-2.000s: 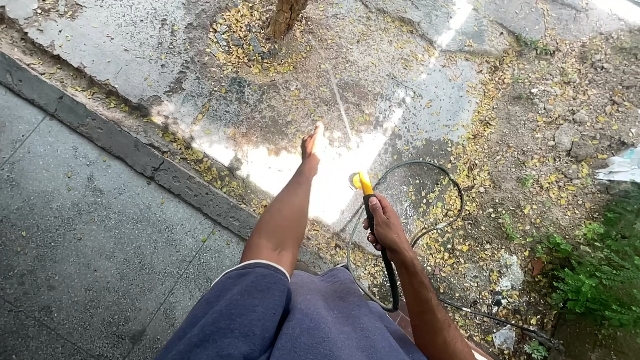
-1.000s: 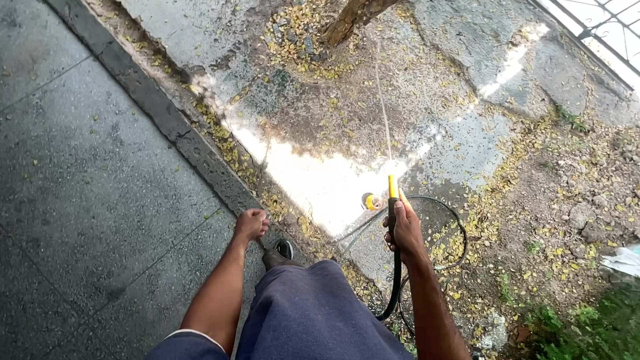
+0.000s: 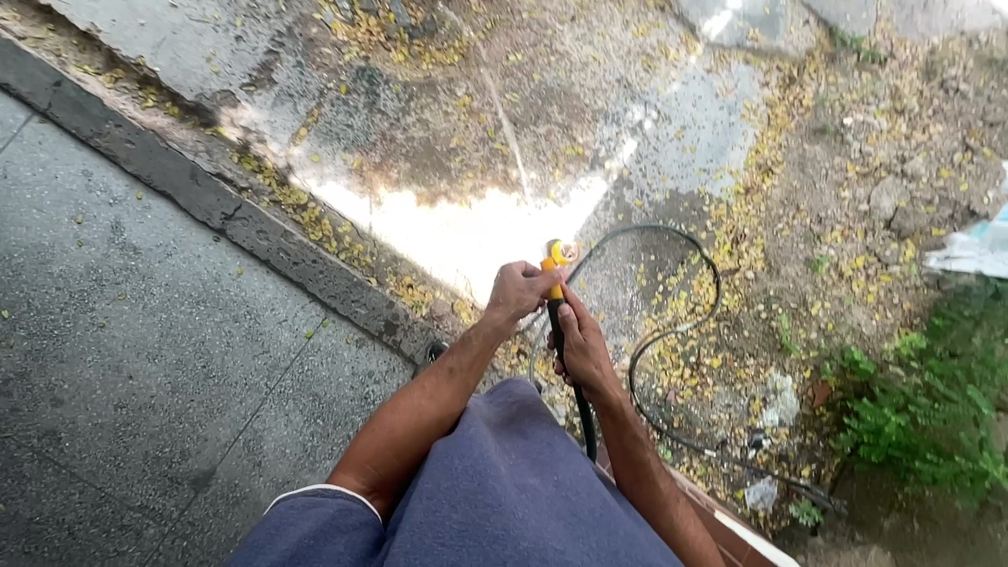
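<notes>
A yellow and black hose nozzle (image 3: 554, 293) is in my right hand (image 3: 581, 340), whose fingers wrap its black lower part. My left hand (image 3: 520, 293) touches the yellow front part, thumb and fingers close around it; their exact hold is partly hidden. A thin jet of water (image 3: 504, 122) runs up and away from the nozzle over the ground. Just beyond the nozzle tip lies a round yellow thing (image 3: 564, 252), too blurred to name surely. The dark hose (image 3: 717, 291) loops on the ground to the right.
A stone kerb (image 3: 236, 220) crosses the left side beside grey paving (image 3: 157, 354). Yellow leaves (image 3: 709, 346) cover the soil at the right. Green plants (image 3: 929, 394) and a pale plastic sheet (image 3: 976, 244) are at the far right. A black shoe (image 3: 435, 351) shows beside my left forearm.
My left hand has moved from beside the kerb to the front of the nozzle. The nozzle remains in my right hand, and water flows in the earlier frames too.
</notes>
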